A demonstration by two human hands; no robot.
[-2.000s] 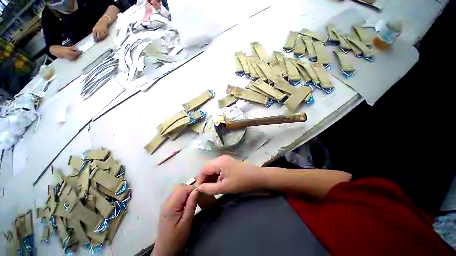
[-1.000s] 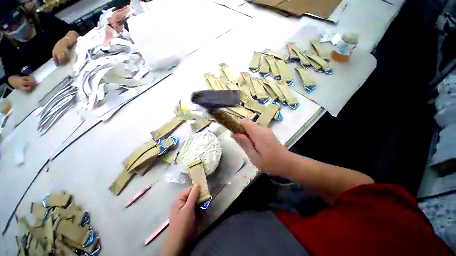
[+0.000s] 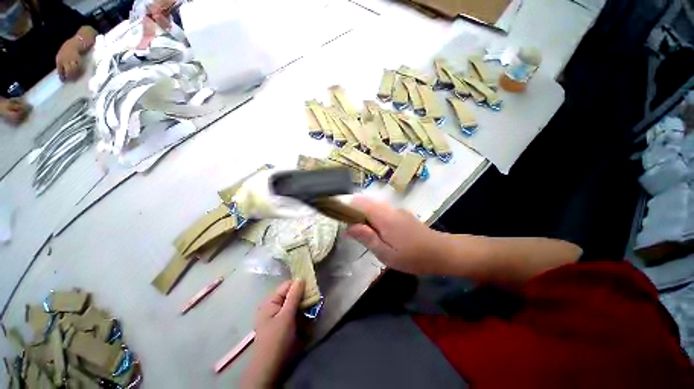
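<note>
My left hand (image 3: pixel 278 313) holds a khaki strap tab (image 3: pixel 304 275) by its near part. The tab's far end lies on the round pale pounding block (image 3: pixel 318 237), and its blue-silver metal ring (image 3: pixel 313 308) points toward me. My right hand (image 3: pixel 399 237) grips the handle of a hammer (image 3: pixel 313 184). The dark, blurred hammer head is raised above the block and hides part of its far side.
A pile of tabs (image 3: pixel 72 338) lies at lower left. Laid-out tabs (image 3: pixel 365 137) lie beyond the block, and a few overlap left of it. Two pink-white strips (image 3: pixel 202 295) lie left of my left hand. A small amber bottle (image 3: pixel 520 72) stands far right. A person sits far left.
Since the first frame, my right hand has taken the hammer off the block, and my left hand has brought a tab onto it. Over the last second the hammer moved slightly left and nearer me.
</note>
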